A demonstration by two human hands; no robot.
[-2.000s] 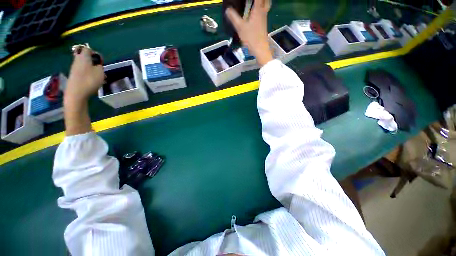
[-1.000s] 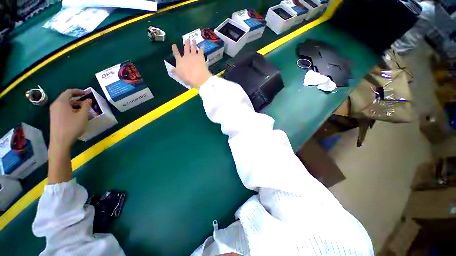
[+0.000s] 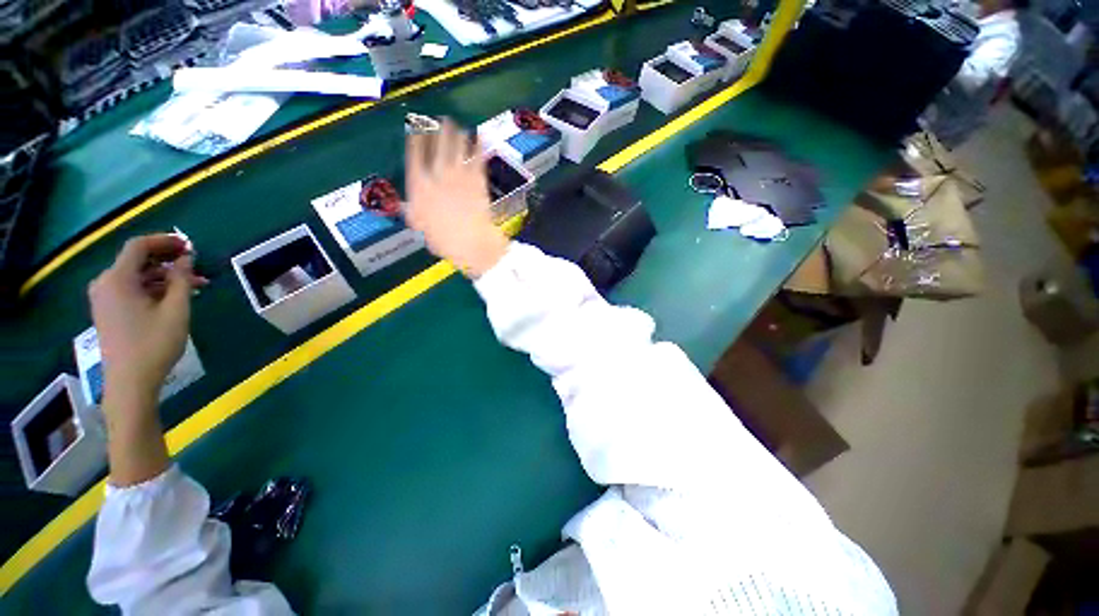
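Observation:
An open white box base (image 3: 292,279) stands on the belt with a pale item in its dark inside. A white and blue lid (image 3: 368,226) is right of it. My left hand (image 3: 147,307) is over the belt left of that box, fingers curled; a small pale edge shows at the fingertips, and whether they grip it is unclear. My right hand (image 3: 454,199) is blurred, fingers apart, between the lid and another open box (image 3: 506,183), partly covering that box. A pale ring-shaped watch (image 3: 422,123) lies just behind its fingertips.
A black insert stack (image 3: 591,226) is on the bench at right, with flat black pieces (image 3: 759,181) and white tissue (image 3: 745,218) beyond. Black shiny bundles (image 3: 271,511) lie at lower left. Another box base (image 3: 54,436) is far left. Cartons (image 3: 922,241) stand below at right.
The view has shifted, so the boxes appear further right and lower. My left hand has left the open box and is over the belt left of it. My right hand remains spread near the lids.

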